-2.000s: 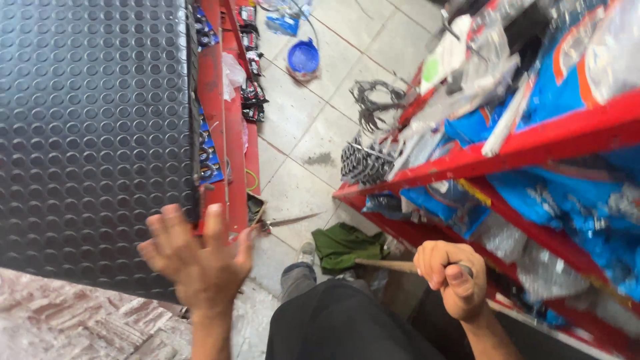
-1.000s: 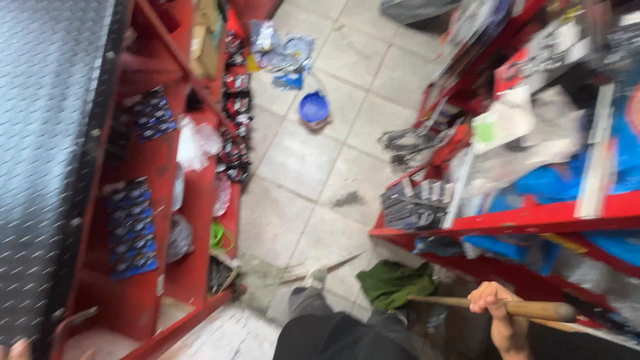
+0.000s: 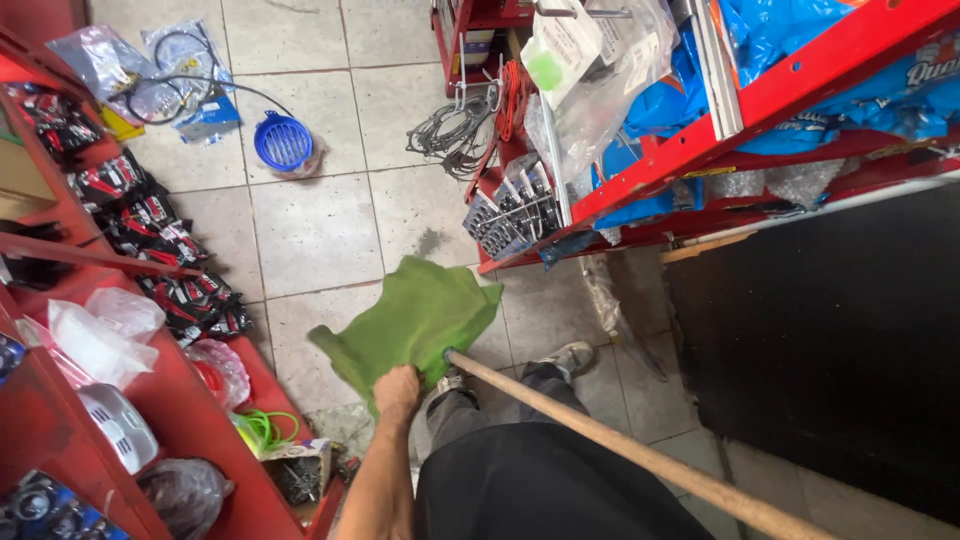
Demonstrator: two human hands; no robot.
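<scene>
My left hand is closed on the lower edge of a green cloth, which hangs or lies over the tiled floor in front of my shoes. A long wooden pole runs from the cloth's lower right side down to the bottom right edge of the view. Its near end touches or overlaps the cloth by my left hand. My right hand is out of view, so what it holds is hidden. My shoes stand just below and right of the cloth.
Red shelves with packets and plastic bags line the left. At right, a red rack holds blue bags, beside a dark panel. A blue round strainer-like lid, bagged cables and coiled wires are ahead.
The left hand, open and apart from the cloth two seconds ago, now grips it. The cloth has spread out and moved left. The right hand, earlier holding the pole, has left the view.
</scene>
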